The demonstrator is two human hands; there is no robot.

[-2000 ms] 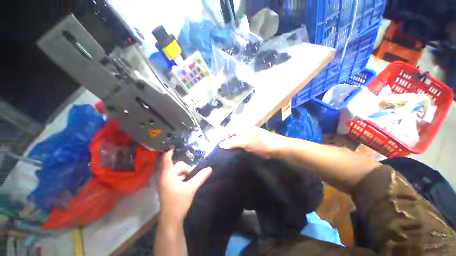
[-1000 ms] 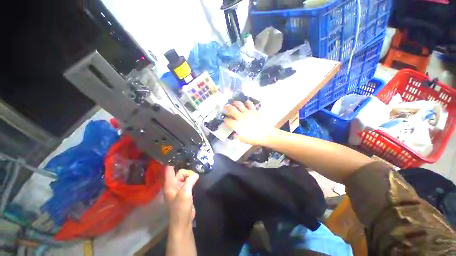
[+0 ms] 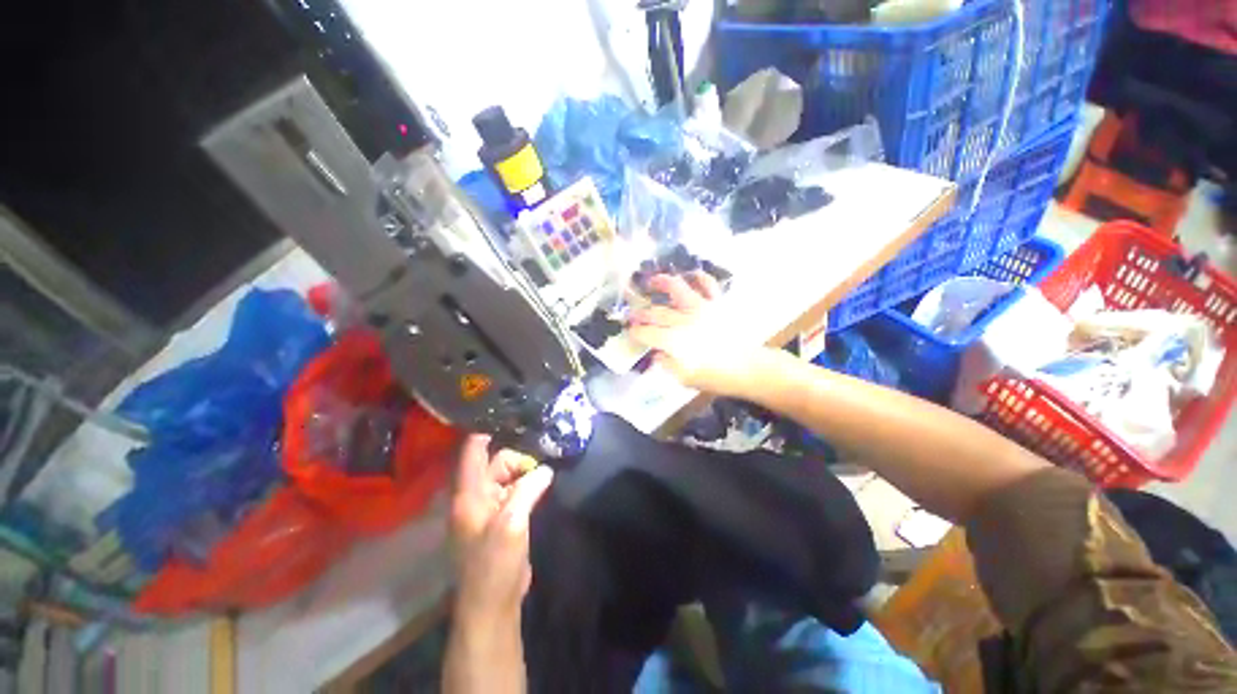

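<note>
The grey button-sewing machine head slants down from the upper left, with a bright, glaring clamp area at its front. The black garment lies over my lap and reaches up to the clamp area. My left hand is just below the clamp, thumb and fingers pinched together at the garment's edge. My right hand is over the button tray, fingertips at the dark buttons. Whether a button is between the fingertips cannot be told.
Behind the tray are a keyed control panel and a black bottle with yellow label. Clear bags with dark contents lie on the table right. Red-orange and blue bags lie left. Blue crates and a red basket stand right.
My right hand has left the garment near the clamp and moved up to the button tray, staying there over the last second. My left hand remains by the clamp. The camera view has shifted slightly.
</note>
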